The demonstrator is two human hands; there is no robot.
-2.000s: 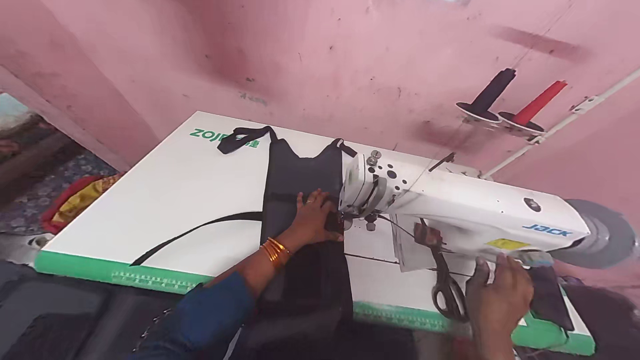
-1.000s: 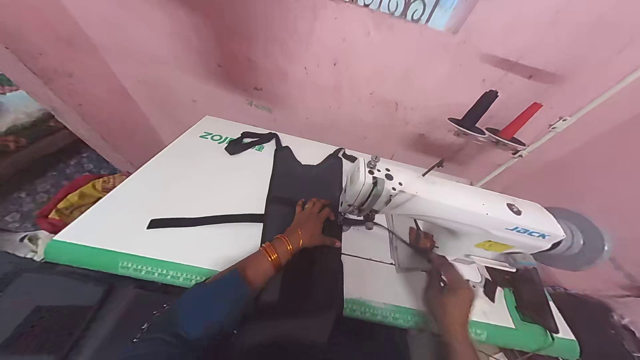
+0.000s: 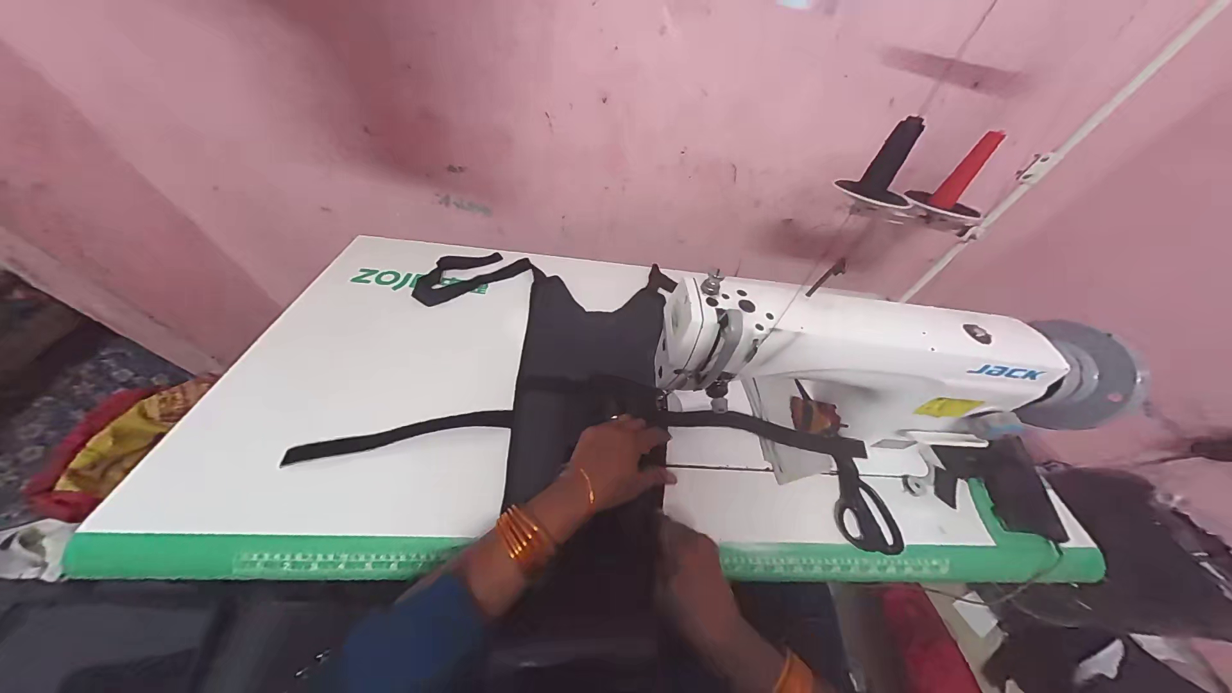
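Black fabric (image 3: 597, 342), shaped like an apron with straps, lies over the white sewing table and hangs past its front edge. One strap (image 3: 395, 440) stretches to the left; another strap (image 3: 751, 423) runs right, over the machine bed. My left hand (image 3: 621, 462) presses on the fabric just in front of the needle area of the white Jack sewing machine (image 3: 895, 346). At the table's front edge my right hand (image 3: 693, 568), blurred, is at the fabric's right border; its fingertips are partly hidden, so its grip is unclear. Black-handled scissors (image 3: 866, 510) lie to the right.
Black and red thread cones (image 3: 967, 173) stand on a holder behind the machine. A green band with ruler marks (image 3: 346, 560) runs along the table's front edge. Dark cloth (image 3: 1020, 481) lies at the table's right end. A red and yellow cloth bundle (image 3: 125, 443) sits beyond the left edge.
My right hand has moved left from the machine bed to the fabric's right border. The right strap now lies across the bed. My left hand has come nearer the front edge.
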